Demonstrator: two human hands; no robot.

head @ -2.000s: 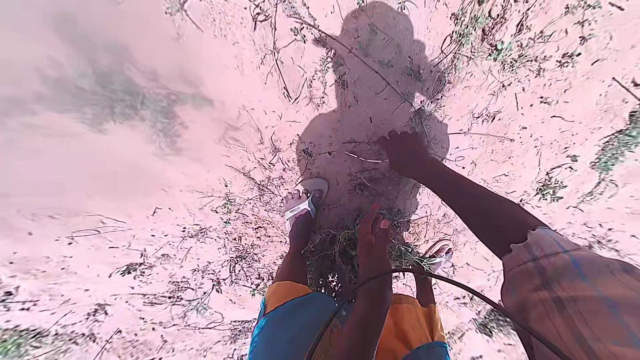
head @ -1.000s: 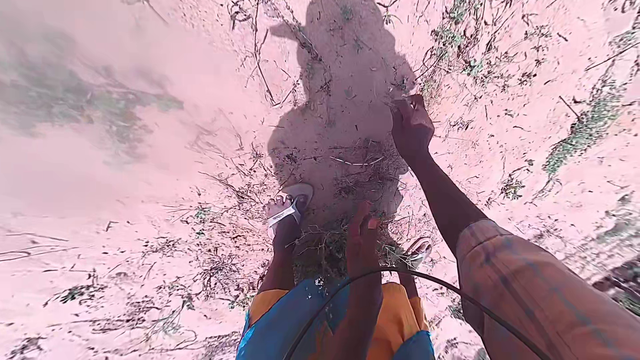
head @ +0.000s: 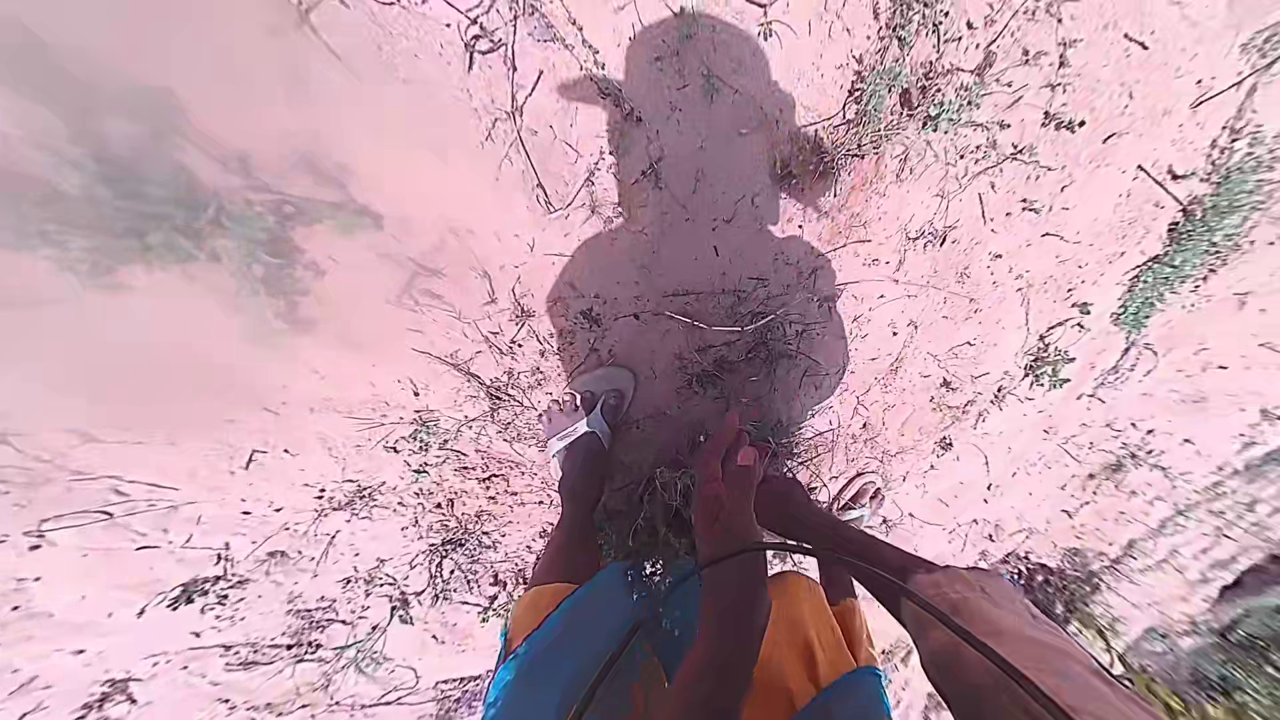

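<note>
My left hand is at the lower middle, above the ground between my feet, its fingers extended; whether it holds something is unclear. Right beside it, my right hand is partly hidden behind the left hand, and its fingers cannot be made out. Dry stalks and weeds lie just left of the hands and beyond them. A thin pale stick rests on the shaded sand farther out. A black cable crosses in front of my left forearm and along my right sleeve.
My feet in light sandals stand on either side of the hands. Green weeds and twigs are scattered over the sandy ground. A long green plant patch lies at the right. My shadow covers the middle.
My right hand has come back from farther out over the sand to beside my left hand. The left hand has stayed low between my feet.
</note>
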